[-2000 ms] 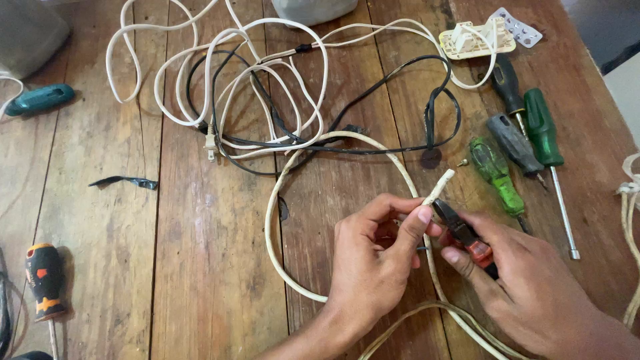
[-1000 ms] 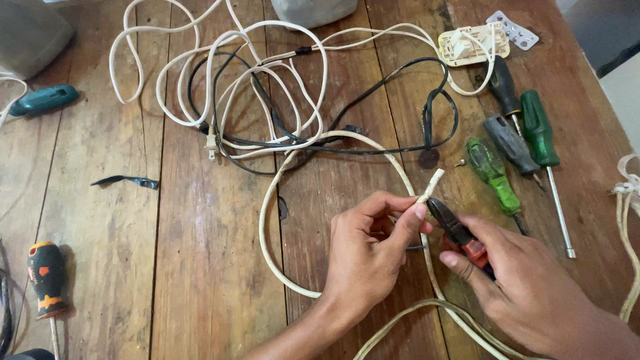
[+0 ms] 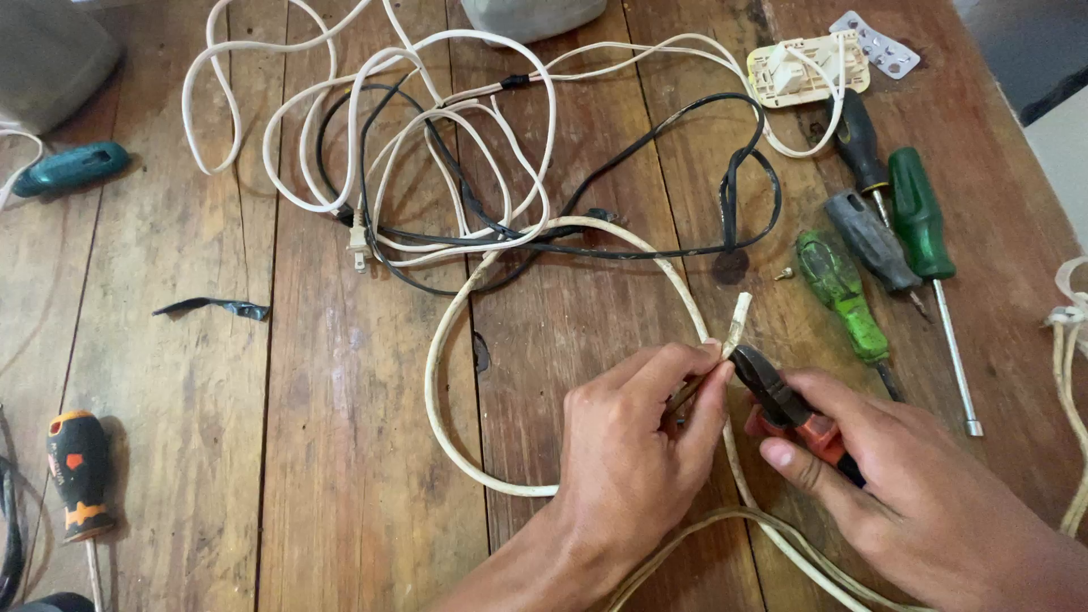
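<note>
My left hand (image 3: 642, 433) pinches a white cable (image 3: 741, 316) near its end, which sticks up past the thumb and forefinger. Held in my right hand (image 3: 892, 476) is a pair of cutting pliers (image 3: 778, 395) with dark jaws and red-and-black handles. The jaw tips are at the cable, just beside my left fingertips; whether they bite into it cannot be told. A thick off-white cable (image 3: 433, 382) curves over the wooden table behind my left hand.
Tangled white cords (image 3: 552, 102), a black cord (image 3: 646, 253) and a two-prong plug (image 3: 359, 246) lie behind. Screwdrivers, one green (image 3: 920, 212), one lime (image 3: 833, 289), are at right, below a cream socket plate (image 3: 807, 72). An orange-and-black screwdriver (image 3: 79, 476) lies left.
Both hands stay close together at the cable end, with the cable and the pliers held throughout. The cable end stands slightly more upright than two seconds ago.
</note>
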